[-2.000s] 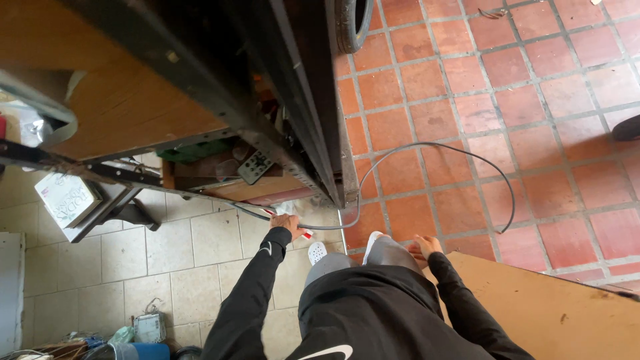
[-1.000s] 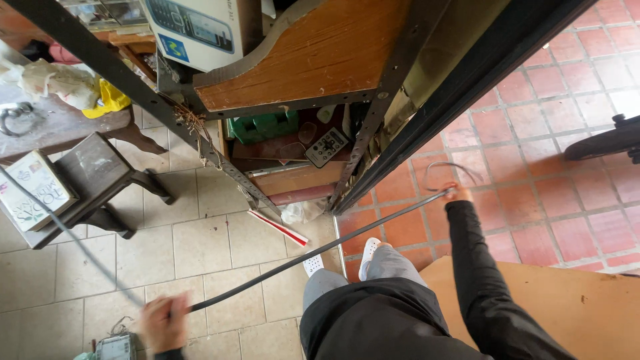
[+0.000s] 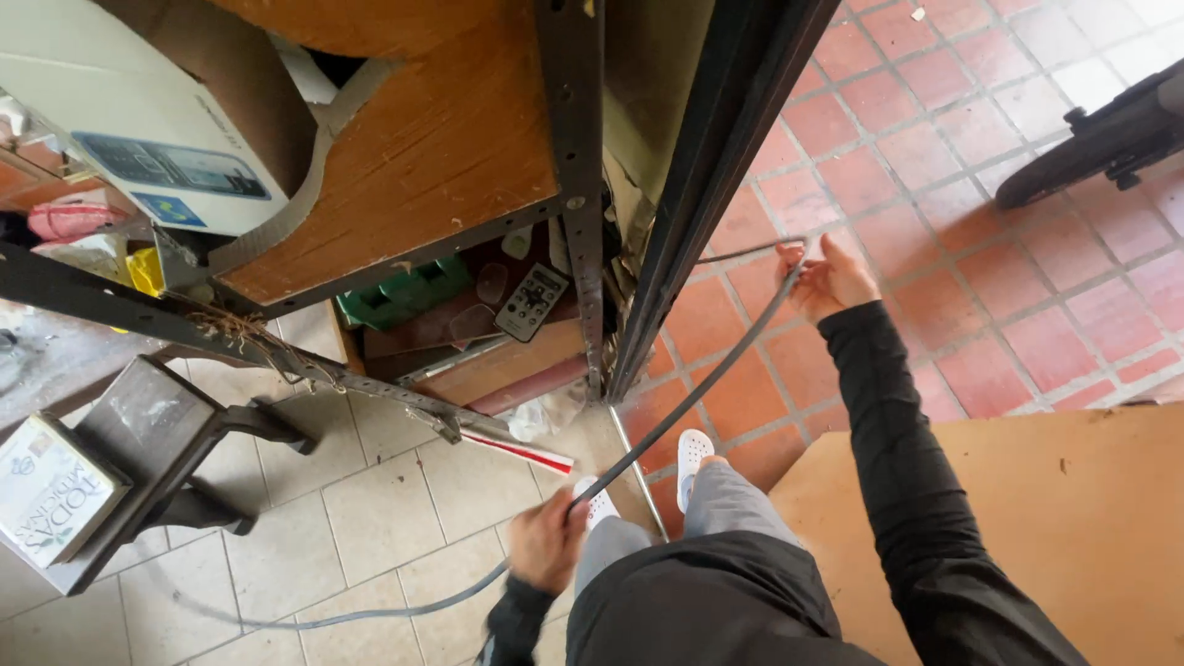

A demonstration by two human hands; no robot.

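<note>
A long grey cable [image 3: 680, 407] runs slantwise between my two hands, nearly taut. My left hand [image 3: 546, 541] is closed around it low in the view, beside my left leg; from there the cable trails left above the pale tiles, its far part blurred. At the upper right, over the red tiles, my right hand [image 3: 828, 277] holds the cable between thumb and fingers. Past that hand, a thinner-looking stretch of cable runs left and passes behind the dark metal frame. My white perforated clogs show between the hands, one on each side of the floor strip.
A metal shelf rack [image 3: 578, 185] holds a cardboard box [image 3: 213, 139], a remote control [image 3: 532, 301] and a green plastic item [image 3: 407, 291]. At left, a book [image 3: 60, 486] lies on a dark wooden stool [image 3: 153, 416]. A wooden panel [image 3: 999, 518] stands at right, below a dark wheel [image 3: 1045, 176].
My hands, far apart one second ago, are now closer together. My left hand has come in from the far left toward my legs. Two seconds ago, my right hand held no cable.
</note>
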